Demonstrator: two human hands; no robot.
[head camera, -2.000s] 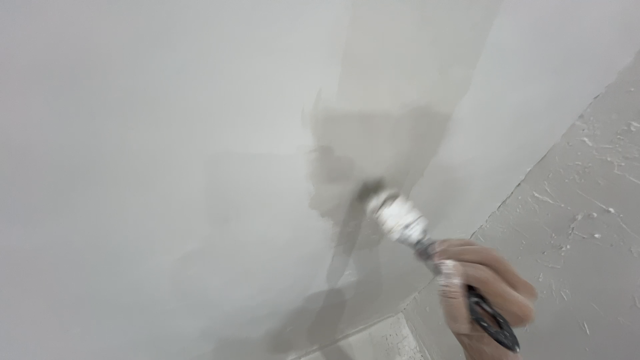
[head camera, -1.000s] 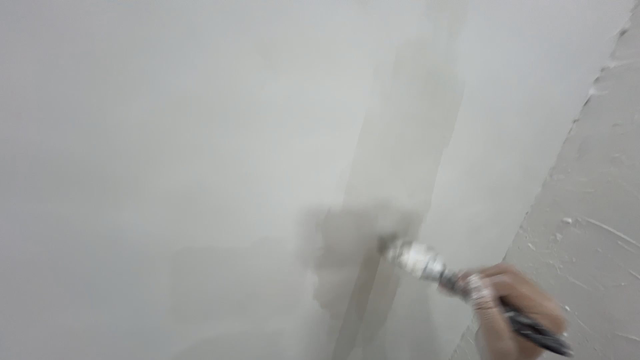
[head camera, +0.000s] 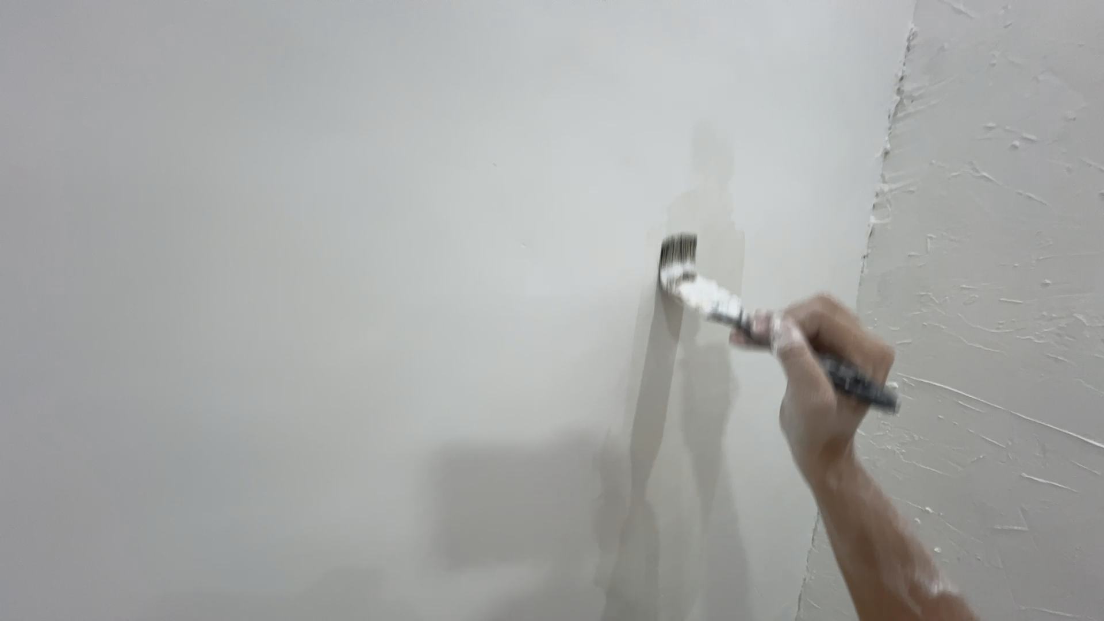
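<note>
In the head view, my right hand (head camera: 824, 371) grips the dark handle of a paintbrush (head camera: 707, 297) at right of centre. White paint coats the ferrule and the base of the bristles. The dark bristle tips point up and touch a smooth pale wall (head camera: 345, 259). Around the brush runs a darker, damp-looking vertical band (head camera: 711, 379), partly overlapped by shadows. White smears mark my fingers and forearm. My left hand is not in view.
A rougher grey wall surface (head camera: 992, 259) with raised ridges and spatters lies at the right. A ragged edge (head camera: 884, 164) separates it from the smooth wall. A blocky shadow (head camera: 517, 500) falls on the lower wall.
The view has shifted clearly. My right hand still holds the brush; its bristles are now near the top of the darker band, where one second ago they were lower along it.
</note>
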